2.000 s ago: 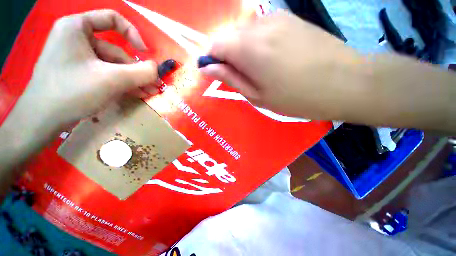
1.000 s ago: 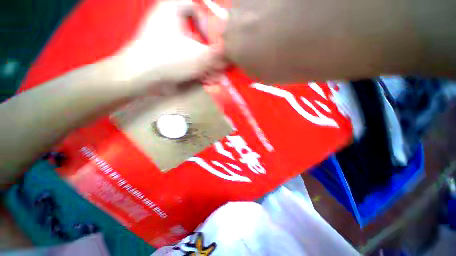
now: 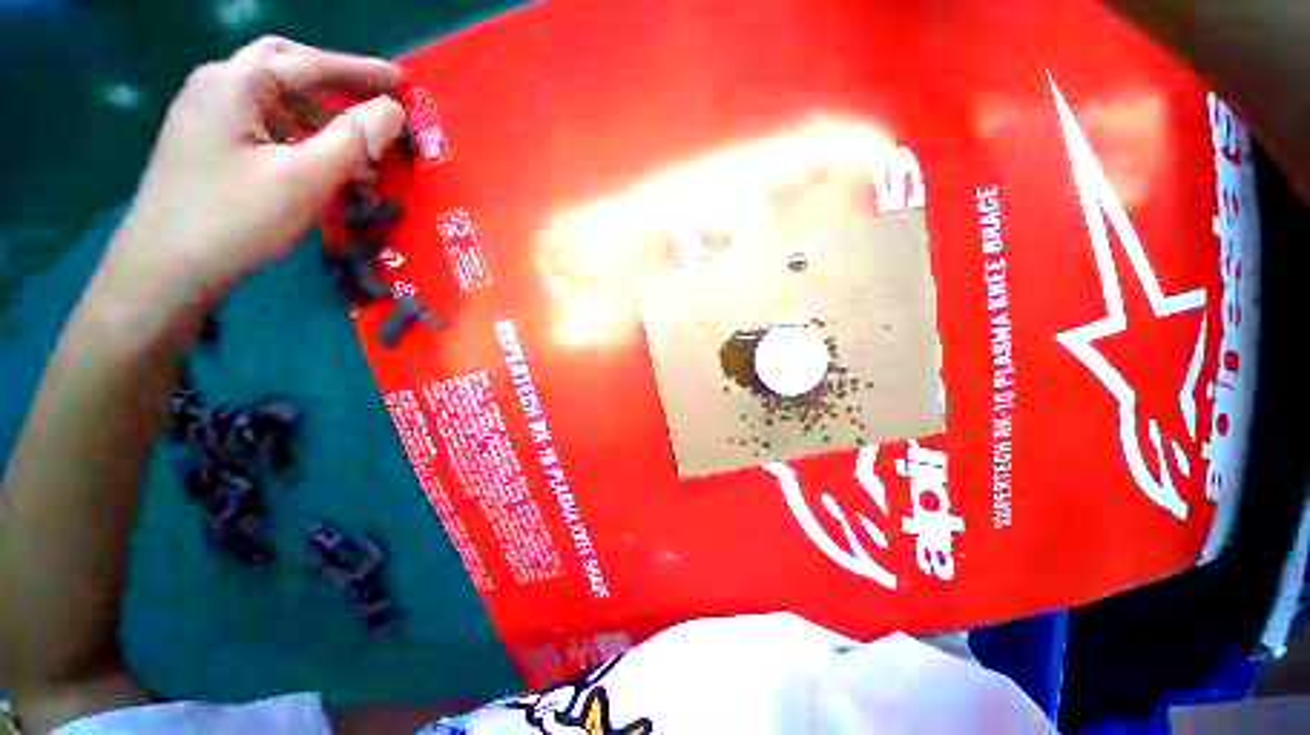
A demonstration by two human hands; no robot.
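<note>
My left hand (image 3: 273, 165) is at the upper left, over the left edge of the red carton panel (image 3: 575, 431). Its thumb and index finger are bent close together over small black moulded parts (image 3: 377, 216) lying along that edge; whether it pinches one I cannot tell. My right hand is out of view; only a dark, blurred part of the right arm shows at the top right corner. The tan cardboard patch (image 3: 876, 302) lies on the panel, with a white round spot (image 3: 792, 359), brown specks around it and a small dark mark above.
More black parts lie in clumps (image 3: 230, 474) on the green surface (image 3: 287, 618) left of the panel. A dark tray area (image 3: 1149, 646) and a blue bin side (image 3: 1023, 663) show at the lower right. White clothing (image 3: 805, 675) borders the panel's near edge.
The view has turned left, so the panel and patch sit further right. My left hand has moved to the parts at the panel's left edge. My right hand has left the picture.
</note>
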